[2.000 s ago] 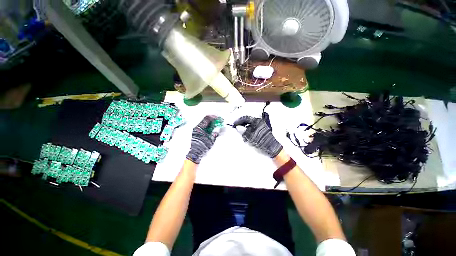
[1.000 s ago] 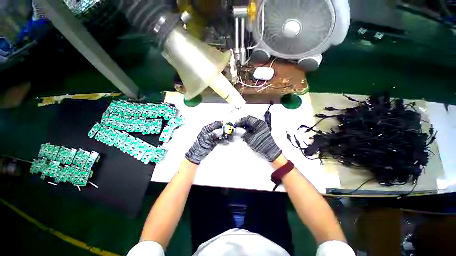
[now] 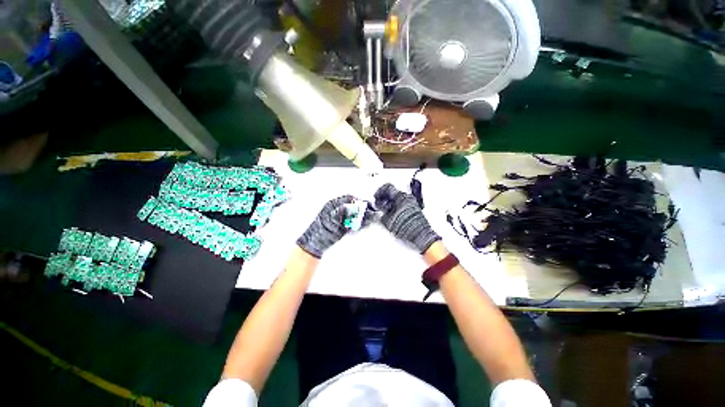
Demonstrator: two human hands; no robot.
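Observation:
My left hand point(image 3: 327, 226), in a grey-black knit glove, holds a small green-and-white circuit board point(image 3: 354, 215) over the white sheet point(image 3: 358, 270). My right hand point(image 3: 407, 216), gloved alike, is close beside it with its fingertips at the board's right side, pinching what looks like the dark end of a black cable lead; the join is too small to make out. A black lead point(image 3: 417, 187) shows just behind my right hand. The fume nozzle's pale tip point(image 3: 367, 160) points down just beyond my fingers.
Joined board panels point(image 3: 208, 228) lie on the black mat point(image 3: 187, 298) at left. A tangled black cable pile point(image 3: 584, 226) lies at right. Behind my hands stand the extractor cone point(image 3: 306, 103), a brown wooden block point(image 3: 453, 131), metal rods point(image 3: 375, 67) and a fan point(image 3: 455, 52).
The yellow spot at my fingertips one second ago no longer shows; the board's green-and-white face does. My right fingers are more upright and nearer the board. The whole view has shifted slightly.

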